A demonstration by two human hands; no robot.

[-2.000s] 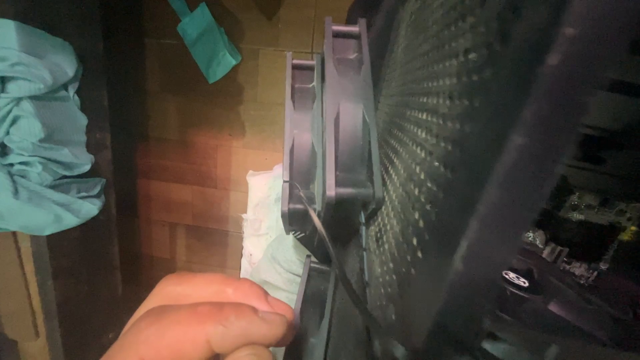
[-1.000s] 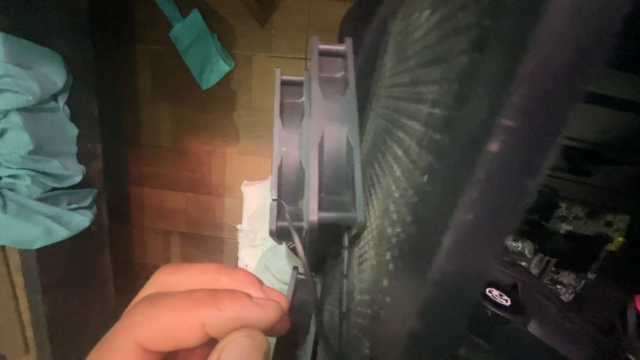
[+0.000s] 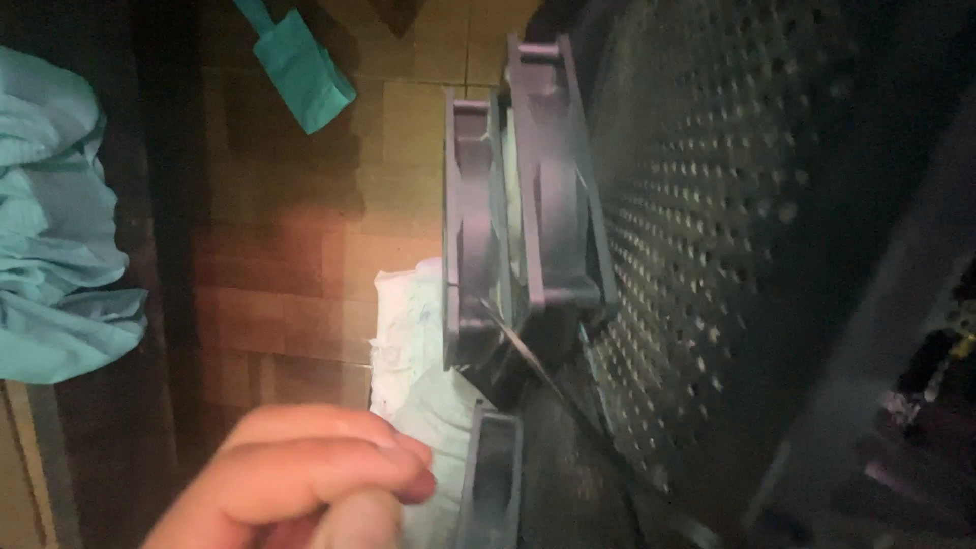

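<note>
My left hand (image 3: 305, 480) is at the lower middle, its fingers curled and the thumb near the index finger; whether something small is between them cannot be told. To its right is the frame of a dark computer case fan (image 3: 496, 473). Above stand two more case fans seen edge-on, the nearer-left fan (image 3: 474, 229) and a taller fan (image 3: 553, 175) beside it. A dark cable (image 3: 541, 374) runs from the left fan down to the right. Right of the fans rises a perforated dark panel (image 3: 671, 252). My right hand does not show.
Crumpled teal fabric (image 3: 53, 221) lies at the left on a dark ledge (image 3: 130, 427). A teal bag-like item (image 3: 305, 76) is on the wooden floor (image 3: 282, 320) at the top. A white cloth (image 3: 404, 335) lies below the fans. Blurred electronic parts (image 3: 923, 396) show at the right edge.
The view has shifted a little. The two upper fans stand visibly farther apart at the top than a second ago. My left hand keeps much the same curled pose.
</note>
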